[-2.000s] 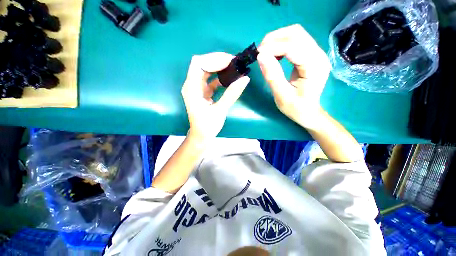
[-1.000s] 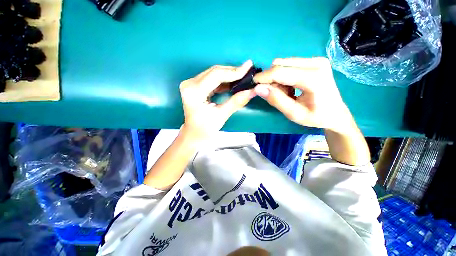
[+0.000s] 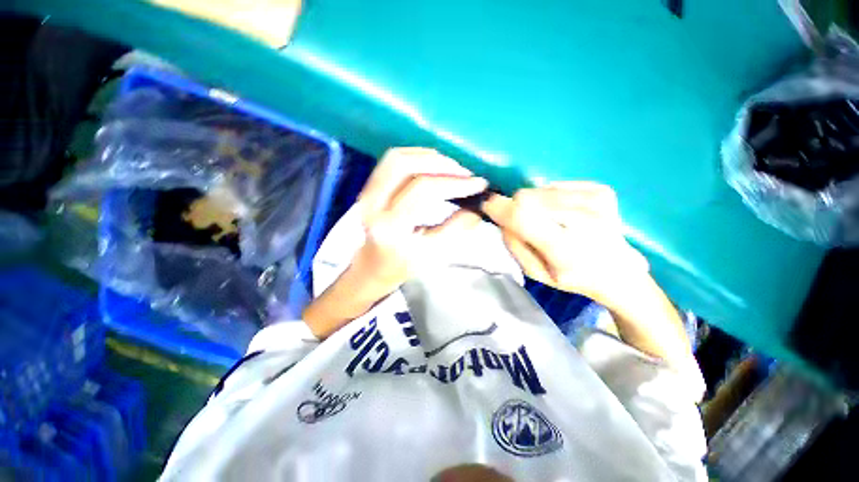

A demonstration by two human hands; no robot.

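My left hand point(image 3: 410, 202) and my right hand point(image 3: 560, 231) meet at the near edge of the green bench, in front of my chest. A small black part point(image 3: 480, 201) shows between their fingertips. Most of it is hidden by the fingers, so its shape cannot be told. The fingers of both hands close on it, the left from the left side and the right from the right side.
The blue left crate point(image 3: 330, 179) with clear film point(image 3: 188, 292) stands below the bench at left, black pieces and tan cardboard inside. An open clear bag point(image 3: 744, 174) of black pieces lies on the green bench point(image 3: 565, 85) at right. Blue crates point(image 3: 56, 377) stand lower left.
The view has turned left and down, so more of the left crate shows and the tan board has mostly left the picture. My hands have come closer to my body with the black part.
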